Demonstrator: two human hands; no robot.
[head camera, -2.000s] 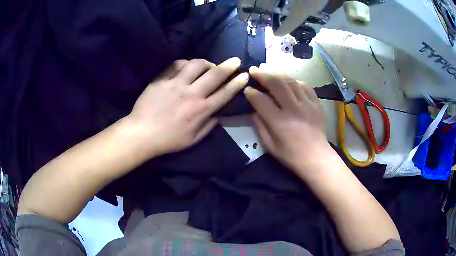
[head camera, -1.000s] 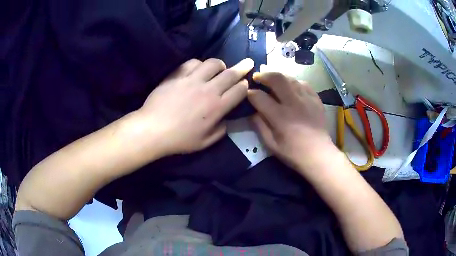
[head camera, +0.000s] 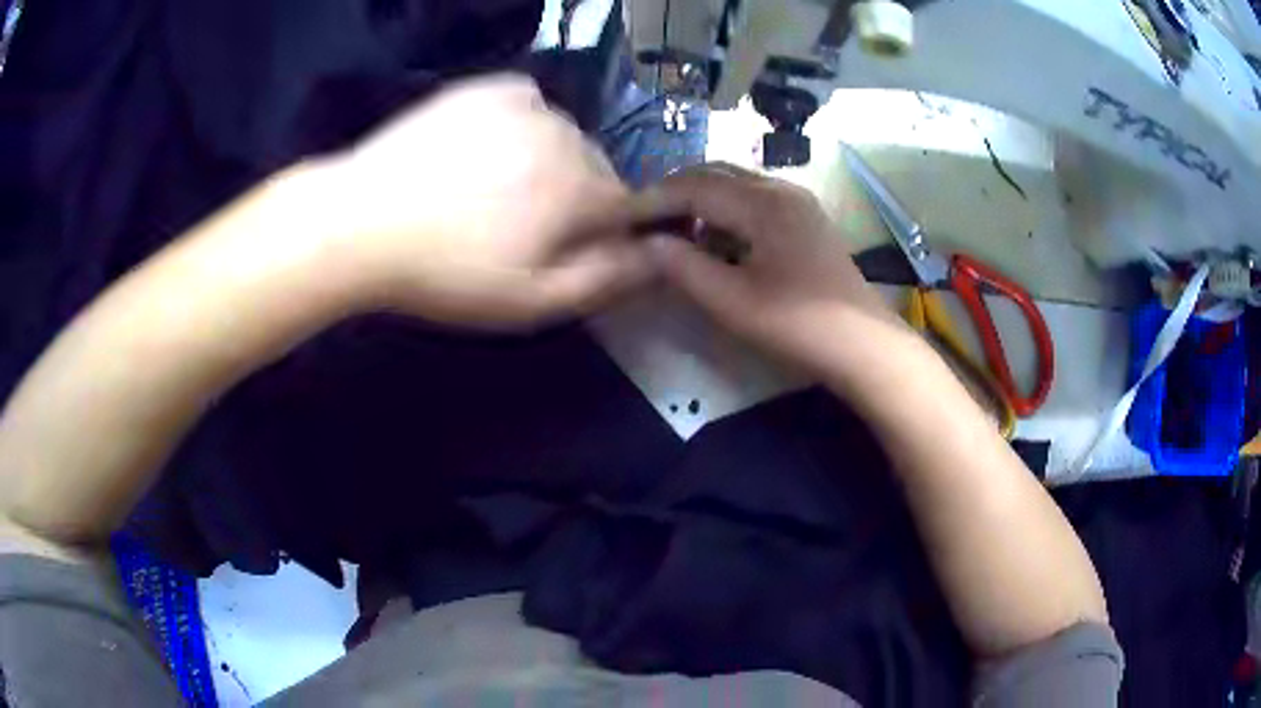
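The dark garment (head camera: 484, 429) covers the left side of the view, the front of the machine bed and my lap. My left hand (head camera: 484, 208) is blurred, its fingertips close to those of my right hand just in front of the needle area. My right hand (head camera: 761, 263) has its thumb and fingers pinched together around a dark edge of the cloth. What my left fingertips hold is blurred. The presser foot (head camera: 675, 115) shows behind the hands, with cloth under or beside it.
Scissors with red and yellow-orange handles (head camera: 998, 332) lie right of my right hand, blades towards the machine. The white machine arm (head camera: 1093, 104) spans the upper right. A blue tray (head camera: 1200, 450) and white strip (head camera: 1155, 362) are at far right. Blue lattice (head camera: 163, 609) shows at lower left.
My left hand has lifted and moved up and left, its wrist bent. My right fingers have curled in. The camera view has shifted, so the machine and scissors sit further left.
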